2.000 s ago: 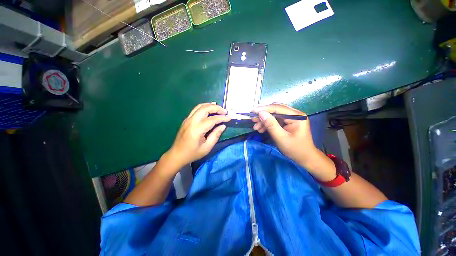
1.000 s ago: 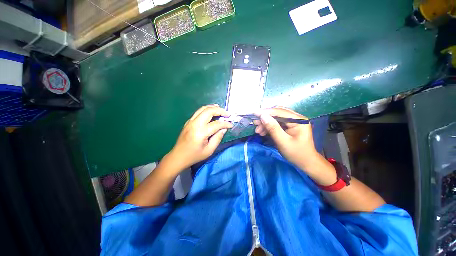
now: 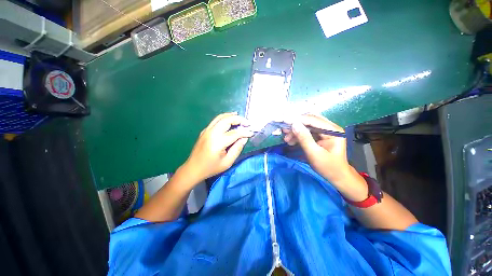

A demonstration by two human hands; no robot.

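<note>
The phone assembly (image 3: 270,81) lies on the green mat, its back up, with a black strip and camera hole at the far end and a bright white middle. My right hand (image 3: 318,145) holds dark tweezers (image 3: 326,132) by the shaft; their tip is over the near end of the phone. My left hand (image 3: 220,143) pinches a dark grey strip-like piece (image 3: 262,134) at the phone's near end; the piece is tilted across that end. Fingers and glare hide fine detail there.
Three screw trays (image 3: 189,24) stand at the back left, near a wooden shelf. A short pale strand (image 3: 221,56) and a white card (image 3: 342,18) lie on the mat. A black fan (image 3: 57,85) stands at left. A grey parts tray (image 3: 480,205) is at lower right.
The grey piece at the phone's near end has come up from lying flat and now sits askew. The right hand with the tweezers has moved slightly right; the view has shifted a little.
</note>
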